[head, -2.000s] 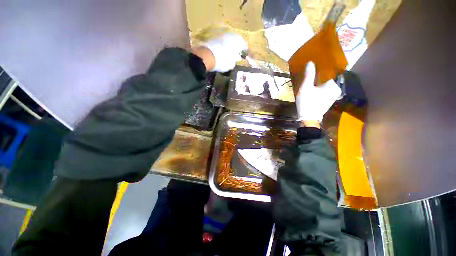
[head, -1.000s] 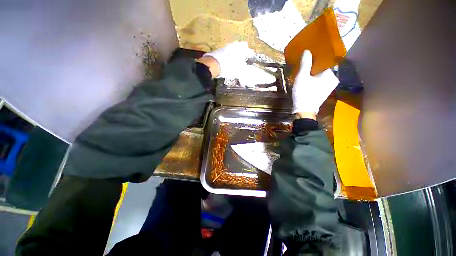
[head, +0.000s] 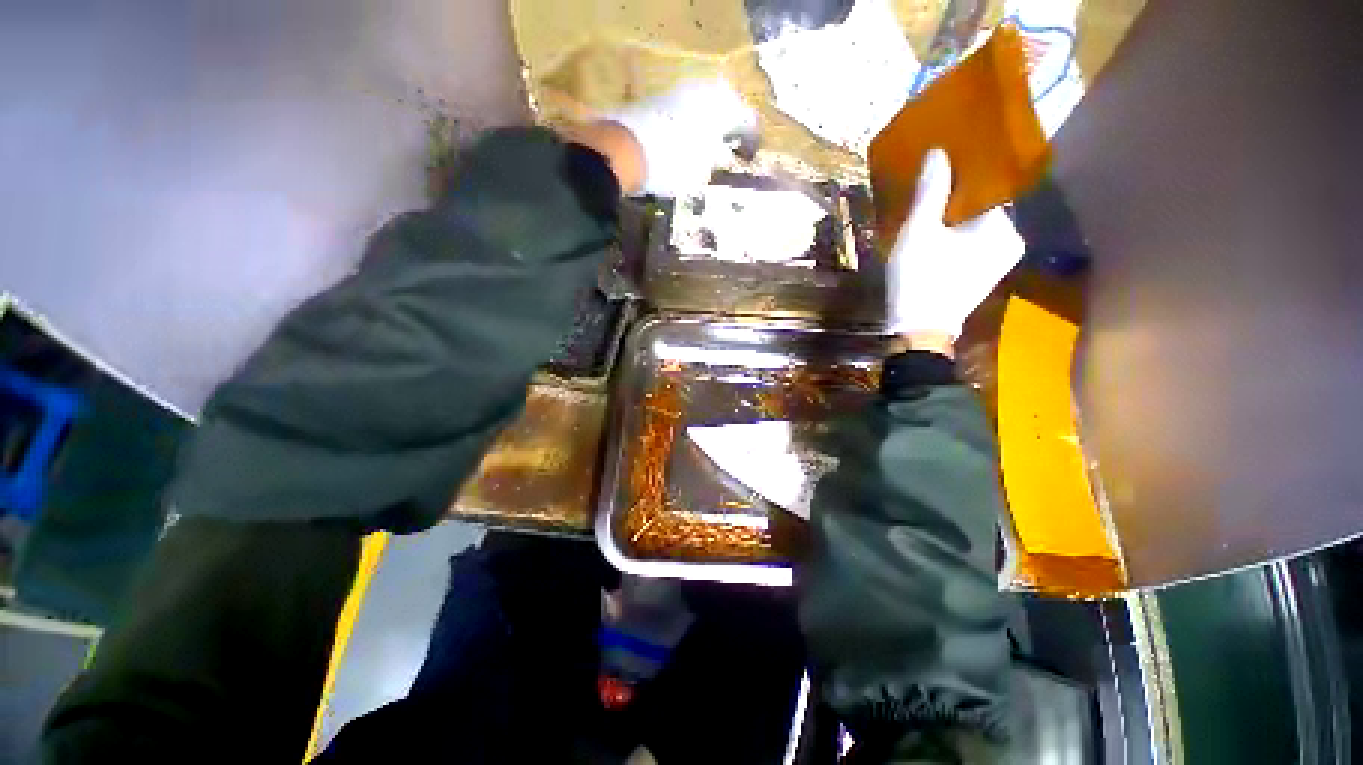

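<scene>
My left hand (head: 685,138), in a white glove, is behind the left part of the solder pot (head: 748,292). Its fingers are closed around something small and dark, blurred and mostly hidden. The pot's top shows a bright silvery-white rectangle. My right hand (head: 945,269), also gloved, holds an orange sheet (head: 964,132) upright at the pot's right side, thumb on its near face. The stainless tray (head: 613,501) lies in front of the pot with copper wire offcuts (head: 653,471) and a pale pointed patch (head: 759,460) in it; my right sleeve covers its right part.
A black dross tray (head: 591,341) is left of the pot, partly under my left sleeve. A spare orange strip (head: 1049,448) lies along the right wall (head: 1211,329). A dark box (head: 1051,239) stands behind my right hand. Stained board (head: 635,45) and white paper (head: 840,75) are at the back.
My left hand was over the pot one second ago and has moved back and left, uncovering the bright surface. The orange sheet in my right hand has shifted only slightly.
</scene>
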